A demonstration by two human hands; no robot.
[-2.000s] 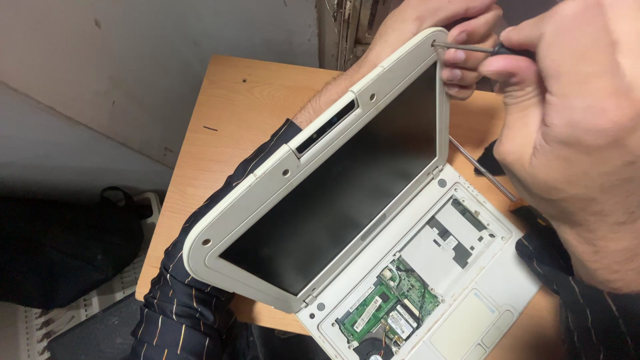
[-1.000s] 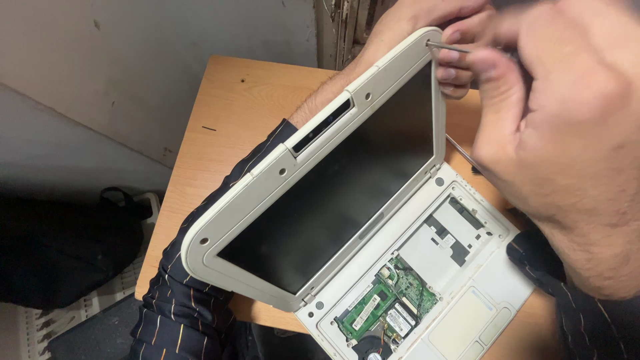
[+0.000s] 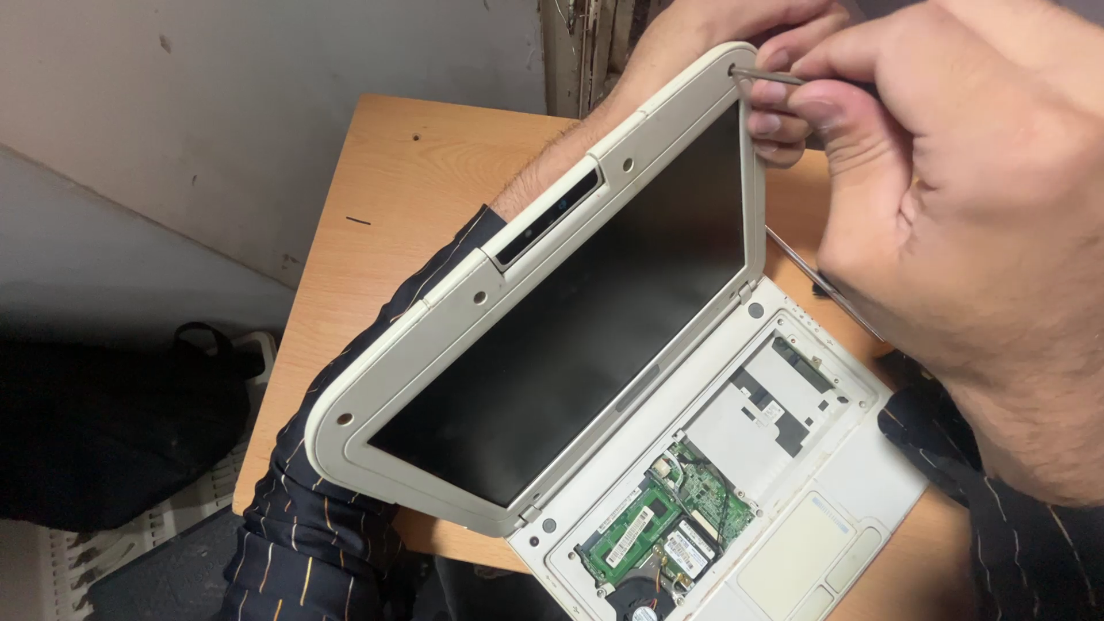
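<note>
A white laptop stands open, its keyboard removed, so a green memory module (image 3: 634, 535), circuit board and fan show in the base (image 3: 828, 466). Screw holes dot the screen bezel (image 3: 552, 276). My left hand (image 3: 780, 112) reaches behind the lid and grips its upper right corner, fingers at the edge. Between the thumb and fingers of my right hand (image 3: 931, 147) is a thin metal screwdriver (image 3: 772, 76), its tip in the hole at that same corner. The screwdriver's handle is mostly hidden by my hand.
The laptop rests on a wooden table (image 3: 414, 172). Another thin metal rod (image 3: 815, 272) lies right of the lid, partly under my right hand. A black bag (image 3: 112, 423) is at the left, over a light perforated surface. A wall stands behind the table.
My right hand has turned and shifted around the screwdriver, whose tip stays at the lid's corner hole. My left hand keeps its hold on the lid.
</note>
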